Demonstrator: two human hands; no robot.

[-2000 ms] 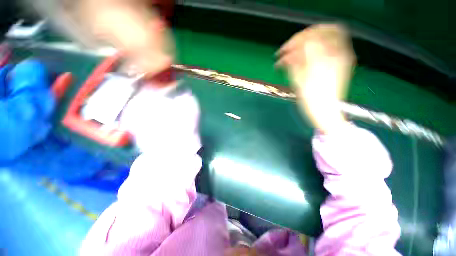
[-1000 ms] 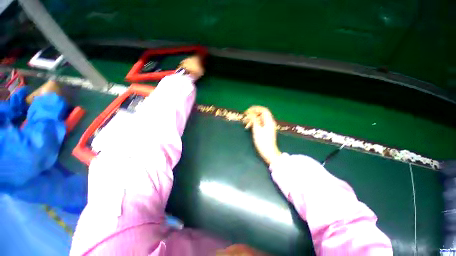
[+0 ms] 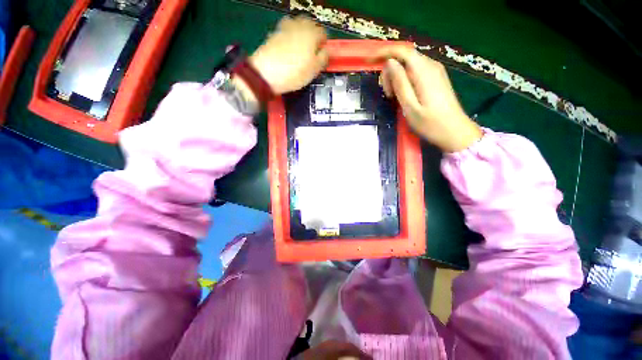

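Note:
A red-orange foam tray (image 3: 411, 246) lies on the bench in front of me, its near end at the bench's edge. It holds an open tablet (image 3: 391, 172) with a bright silvery rectangle and small silver shields at the far end. My left hand (image 3: 292, 56) is at the tray's far left corner, fingers curled; its fingertips are hard to make out. My right hand (image 3: 426, 95) is at the far right corner, with fingers over the tray's rim and the thumb side near the board end. Whether it pinches a small part cannot be told.
A second red-orange tray (image 3: 130, 105) with an open tablet lies at the left. A thin dark stick (image 3: 491, 102) lies right of my right hand near the peeling edge strip (image 3: 524, 86). Clear plastic trays (image 3: 619, 271) are at the far right. Blue cloth shows at the left.
A foam tray with an open tablet now lies in front of me, where bench showed before. Both hands have come together at its far end. The view has shifted.

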